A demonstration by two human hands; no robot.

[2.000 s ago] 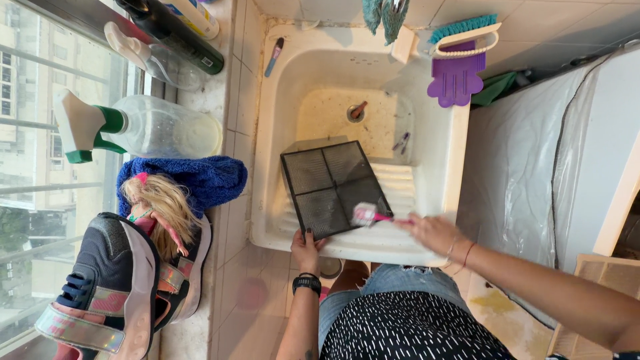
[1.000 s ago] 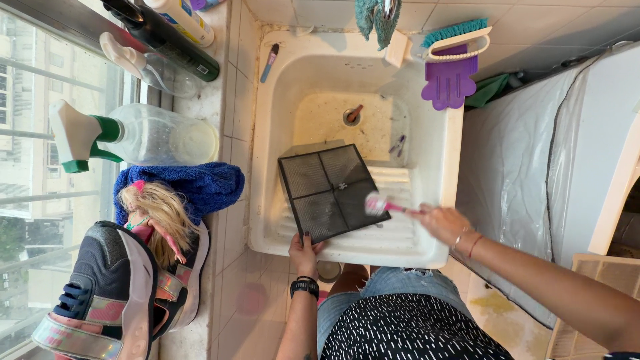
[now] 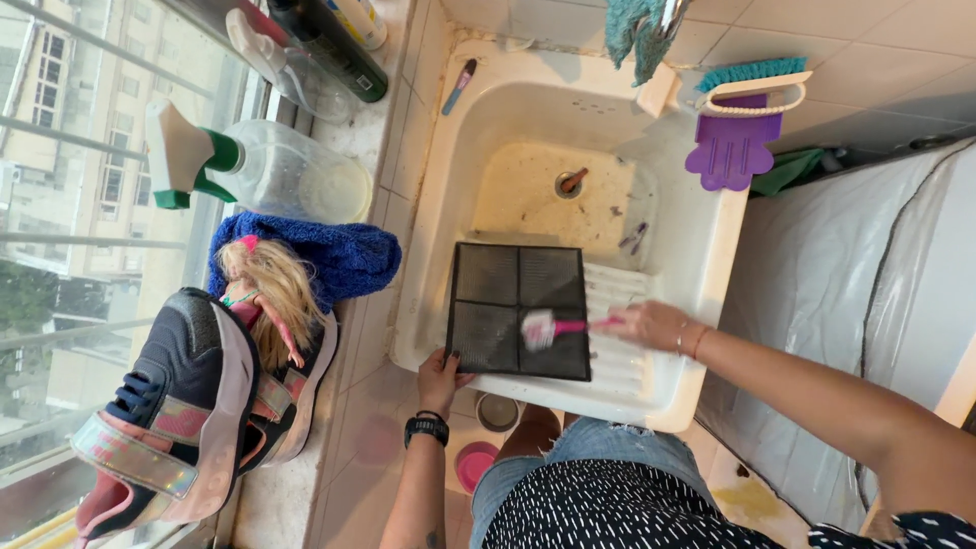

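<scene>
A black mesh filter panel, split into four by its frame, lies over the ribbed front part of a white laundry sink. At its lower left corner my left hand grips the frame, fingers on the edge. My right hand is closed around the pink handle of a brush, whose white bristle head is blurred and over the panel's lower middle. Whether the bristles touch the mesh is hard to tell. A small reddish-brown object stands in the sink drain.
Left on the sill are a spray bottle, blue towel, doll and shoes. A teal-bristled brush and purple scrubbing board rest on the sink's right rim; a small brush lies at its back left corner.
The panel has turned to sit straighter in the sink, my left hand still on its corner. The pink brush has moved left from the panel's right edge to over its mesh.
</scene>
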